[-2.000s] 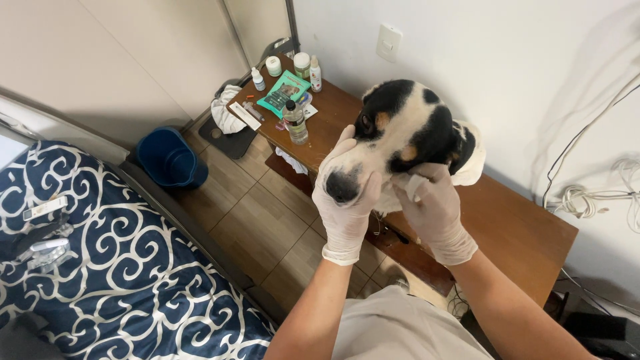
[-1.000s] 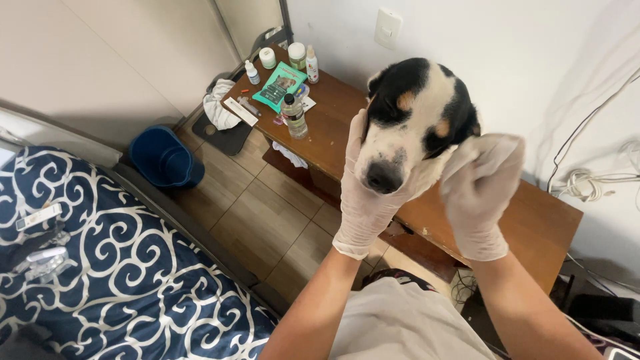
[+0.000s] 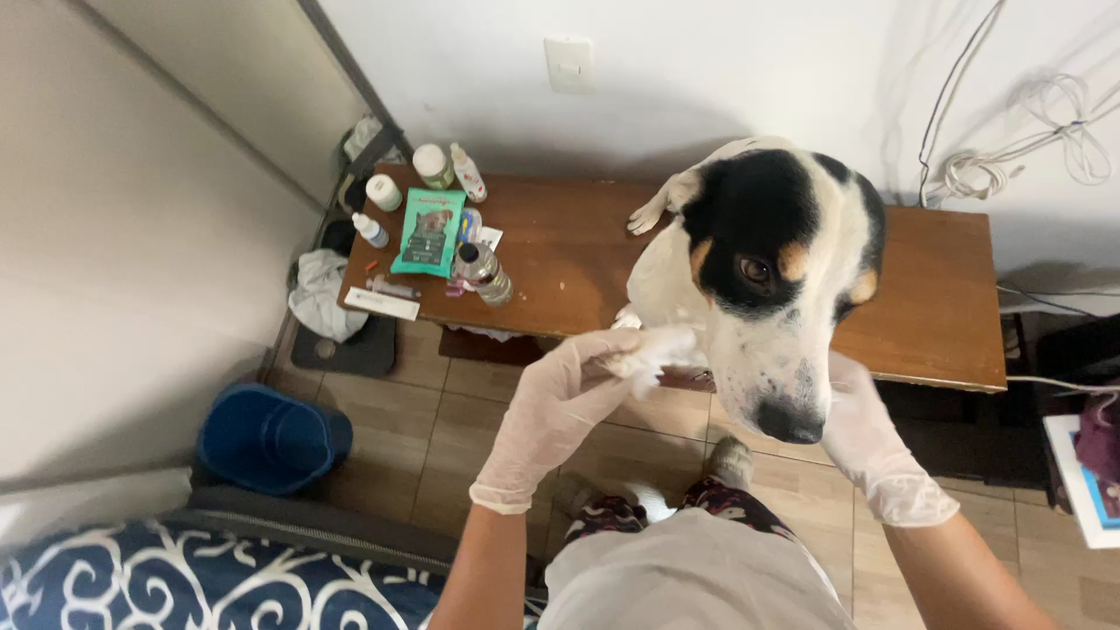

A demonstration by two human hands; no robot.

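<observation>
A black, white and tan dog (image 3: 770,280) sits on a brown wooden bench (image 3: 560,245), its head lowered toward me. My left hand (image 3: 569,402), in a thin whitish glove, pinches a crumpled white wipe or piece of cotton (image 3: 652,354) between thumb and fingers, just left of the dog's muzzle. My right hand (image 3: 857,420), gloved alike, is at the far side of the muzzle; its fingers are hidden behind the dog's head, so its grip does not show.
On the bench's left end are a green wipes packet (image 3: 429,232), a clear bottle (image 3: 484,274), white-lidded jars (image 3: 433,166), a small dropper bottle (image 3: 370,230) and a syringe (image 3: 394,287). A blue bucket (image 3: 271,437) stands on the tiled floor beside the patterned bed (image 3: 219,582). Cables (image 3: 976,175) hang along the wall.
My left hand has left the dog's cheek and now holds white material. My right hand has moved from beside the head to behind the muzzle. The view has shifted.
</observation>
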